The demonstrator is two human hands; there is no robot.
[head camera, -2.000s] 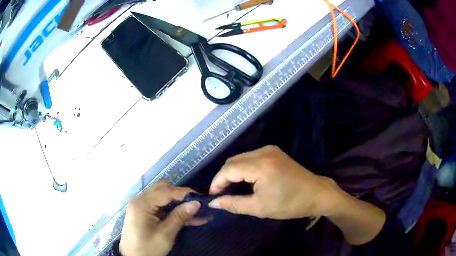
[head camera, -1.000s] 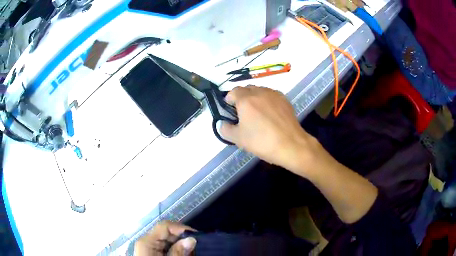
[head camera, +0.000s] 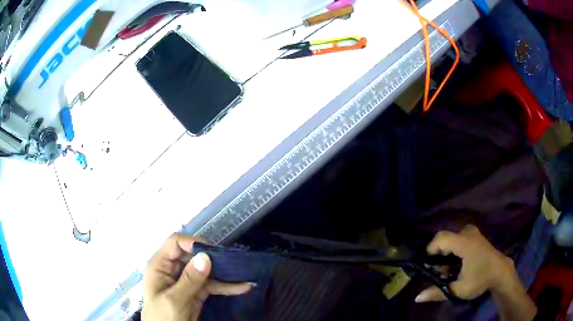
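Note:
My left hand [head camera: 182, 276] pinches the end of a navy band [head camera: 242, 264] over the lap, just off the table's front edge. The band joins dark striped fabric [head camera: 320, 291] hanging below it. My right hand [head camera: 468, 266] holds the black fabric shears [head camera: 392, 254] by the handles. Their long blades point left and lie along the band's upper edge, where loose threads show. The dark blades blend into the cloth, so how far they are open is hard to tell.
A smartphone [head camera: 190, 81] lies on the white table, with snips [head camera: 323, 47] and a wooden-handled tool [head camera: 328, 16] beyond. A measuring strip [head camera: 314, 147] edges the table. An orange cord [head camera: 428, 59] hangs over its right end. The sewing machine's presser area [head camera: 48, 143] is at left.
My right hand has lifted the shears off the table and brought them down to the band. My left hand still holds the cloth, now slightly higher in view.

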